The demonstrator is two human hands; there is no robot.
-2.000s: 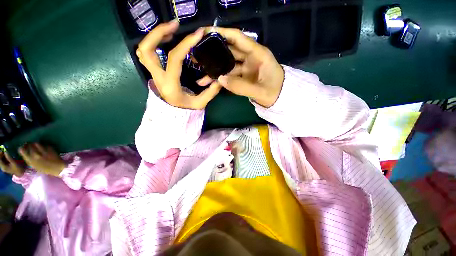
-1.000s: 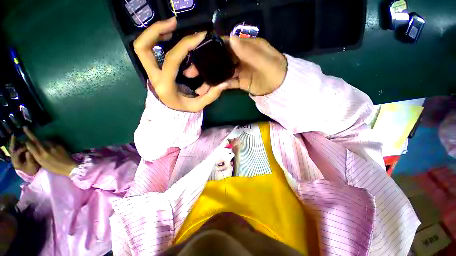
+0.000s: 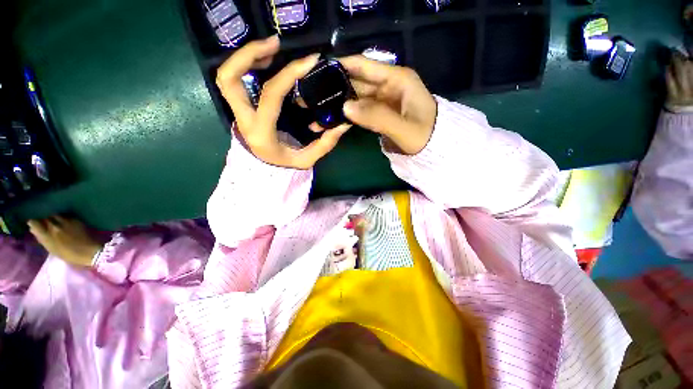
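Observation:
A black rounded-square watch body (image 3: 324,85) is held between both my hands above the near edge of the black tray. Its face is dark with a thin light line and a small blue glow at the lower end. My left hand (image 3: 270,114) grips its left side with thumb and a finger. My right hand (image 3: 391,102) holds its right side, thumb near the lower right corner. The black tray (image 3: 480,49) holds watches with lit screens (image 3: 289,12) in its far row, and some pockets in the near row are partly hidden by my hands.
Two loose watches (image 3: 619,59) lie on the green bench (image 3: 129,99) right of the tray. Another black tray (image 3: 53,137) is at the left edge. A person's hand (image 3: 68,239) is at left, another person's hand (image 3: 678,78) at right. Yellow and white papers (image 3: 596,197) lie at right.
The watch face now shows a light line and blue glow where it was dark. Another person's hand and sleeve have appeared at the right edge. Both my hands still hold the watch.

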